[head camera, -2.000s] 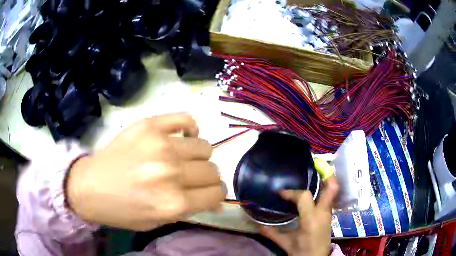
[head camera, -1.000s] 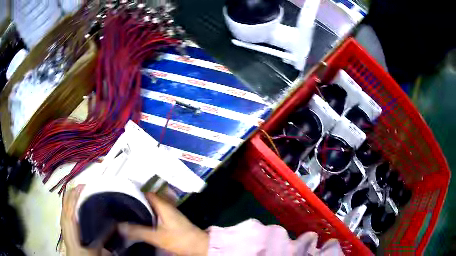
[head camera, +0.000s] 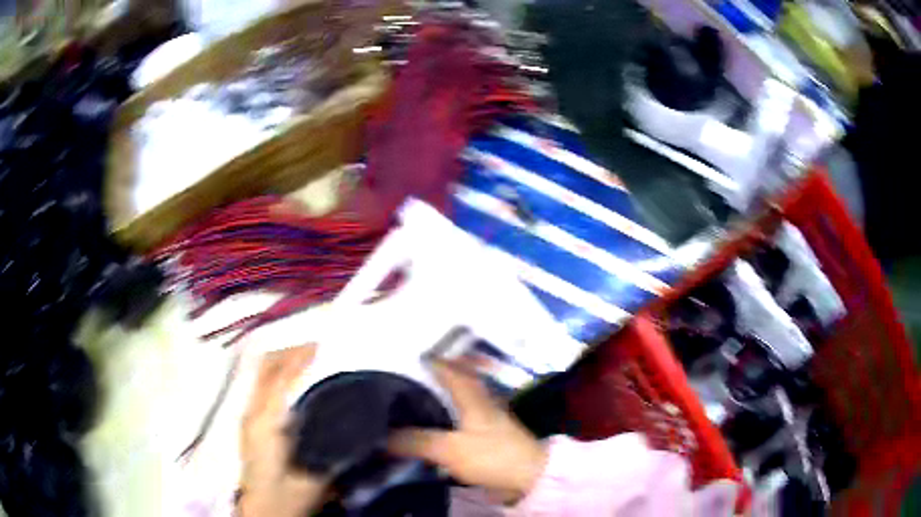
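A camera housing with a black head (head camera: 369, 419) and a white arm and base (head camera: 470, 283) is held low in the view, near the table's front edge. My left hand (head camera: 275, 434) holds the left side of its round body. My right hand (head camera: 480, 434) holds the right side, with fingers reaching onto the black part. The frame is blurred, so fine detail of the cup's inside cannot be told. The lower part of the housing is cut off by the picture's bottom edge.
Red-blue wire harnesses (head camera: 414, 131) lie behind the housing, beside a cardboard parts box (head camera: 242, 167). Black covers (head camera: 40, 222) heap at the left. Striped sheet (head camera: 566, 237) lies right of the harnesses. A red crate (head camera: 868, 343) holds finished units. Another white unit (head camera: 697, 126) stands at the upper right.
The view has swung right since the first frame, then partly back left. The housing, held one-handed with my left hand apart at first, is now between both hands, its white arm and base visible.
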